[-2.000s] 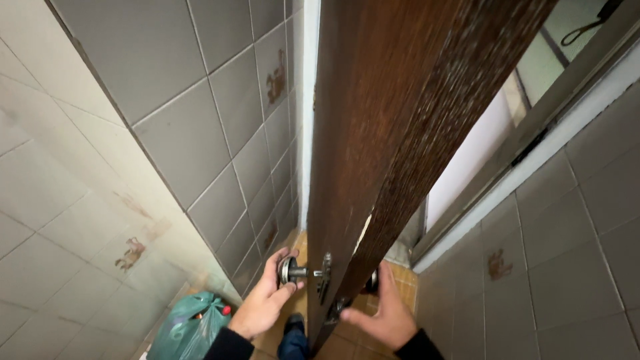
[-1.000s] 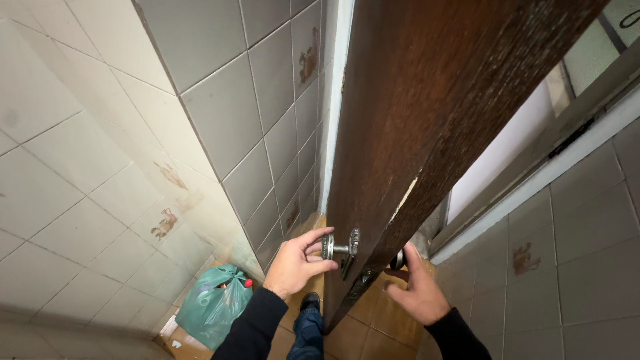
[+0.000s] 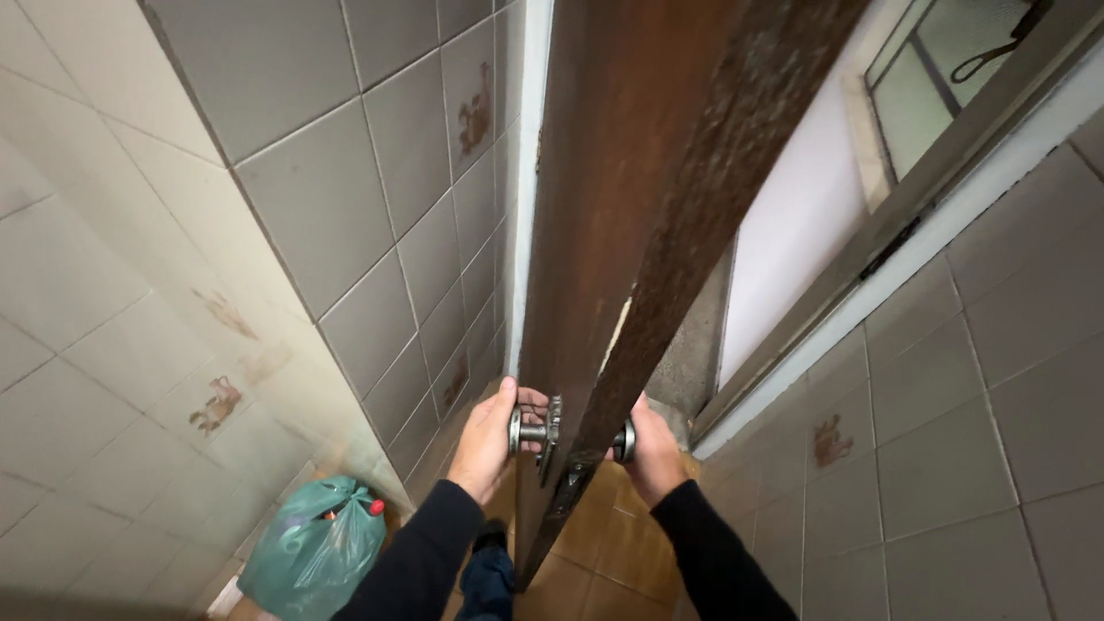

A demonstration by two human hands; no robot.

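A dark wooden door stands edge-on before me, its paint chipped along the edge. On its left face a round metal doorknob sticks out from an ornate plate. My left hand is around this knob, with fingers reaching behind its stem. At the right face, my right hand holds the other doorknob; its fingers are partly hidden by the door. Between the knobs, a metal latch or lock shows in the door's edge.
A tied green plastic bag with a red cap showing rests on the floor at lower left. Grey tiled walls flank the door. The door frame and a window are at the right. My leg is beside the door's foot.
My right hand, with its fingers apart near the right knob a second ago, has closed around that knob. My left hand has shifted farther around the left knob and its stem.
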